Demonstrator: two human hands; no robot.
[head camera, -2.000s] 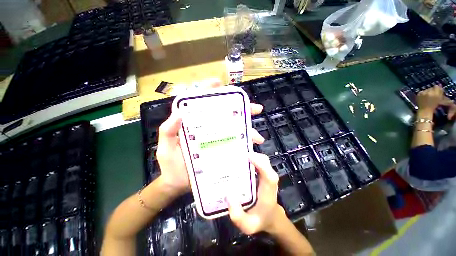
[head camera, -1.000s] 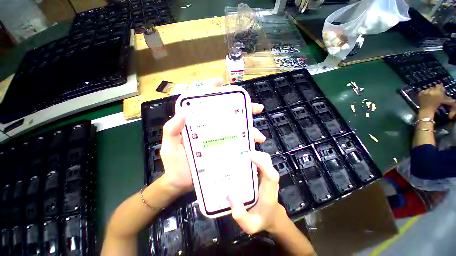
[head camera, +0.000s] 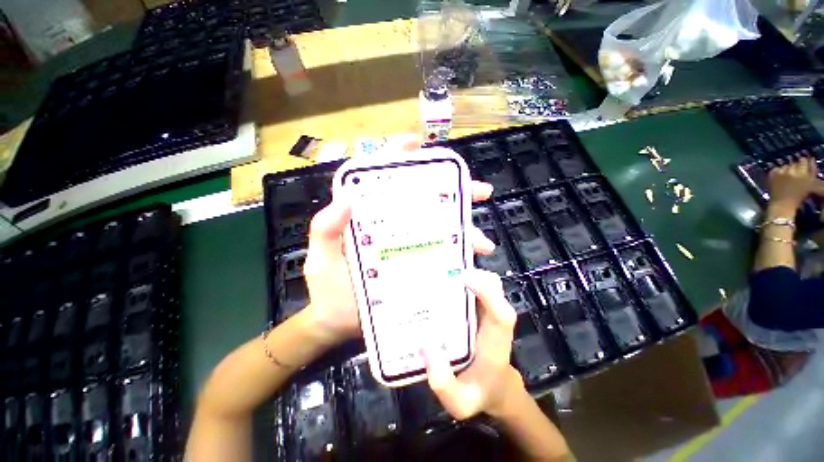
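Note:
A smartphone in a pale case is held upright in front of me, its bright screen showing a chat. My left hand grips its left side and back, with a thin bracelet on the wrist. My right hand holds its right side and lower edge; the thumb is at the bottom of the screen. Fingertips show past the phone's right edge. Below lies a black blister tray with dark plastic housings in its pockets, partly hidden by the phone and both hands.
Another filled tray lies at left, with stacked trays behind. A white-labelled bottle and clear bags stand behind. A hanging plastic bag, pale bits and a coworker's arm are at right. A cardboard box is below.
The phone and both hands have shifted slightly right in the picture. The bench things have also shifted slightly right. The grip on the phone is unchanged.

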